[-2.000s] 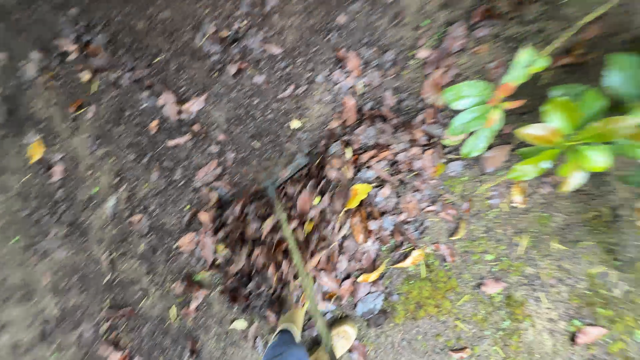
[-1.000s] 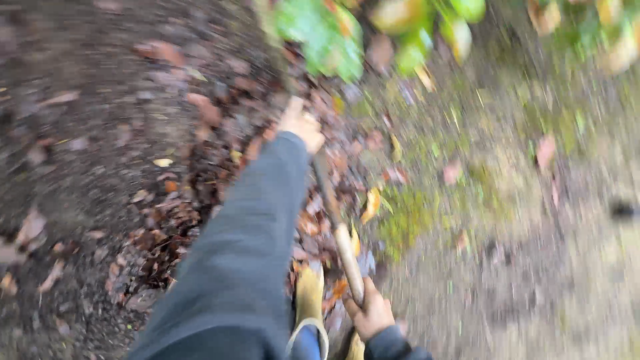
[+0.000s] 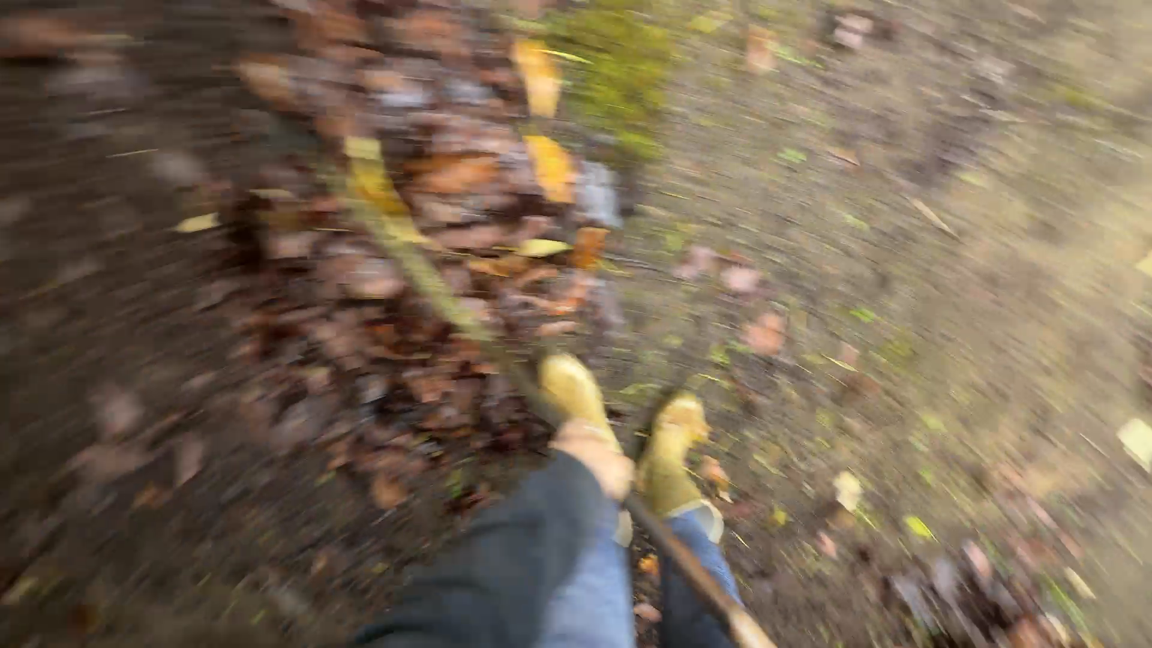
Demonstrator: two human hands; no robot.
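Observation:
My left hand (image 3: 594,457), at the end of a dark sleeve, is closed around a long wooden pole (image 3: 427,283). From the hand, the pole slants up and left over a heap of brown leaves (image 3: 360,333), and its lower part runs down to the bottom edge. The pole's far end blurs among the leaves, so what is on it cannot be told. My right hand is outside the view. Motion blur softens everything.
Two yellowish boots (image 3: 670,450) stand just beyond my left hand, below jeans. A green moss patch (image 3: 621,76) lies at the top. Scattered leaves (image 3: 945,594) dot the soil at right.
My left hand has come back toward my body and boots. My right hand, on the pole a second ago, has left the view. The view has shifted, and the green branch is out of it.

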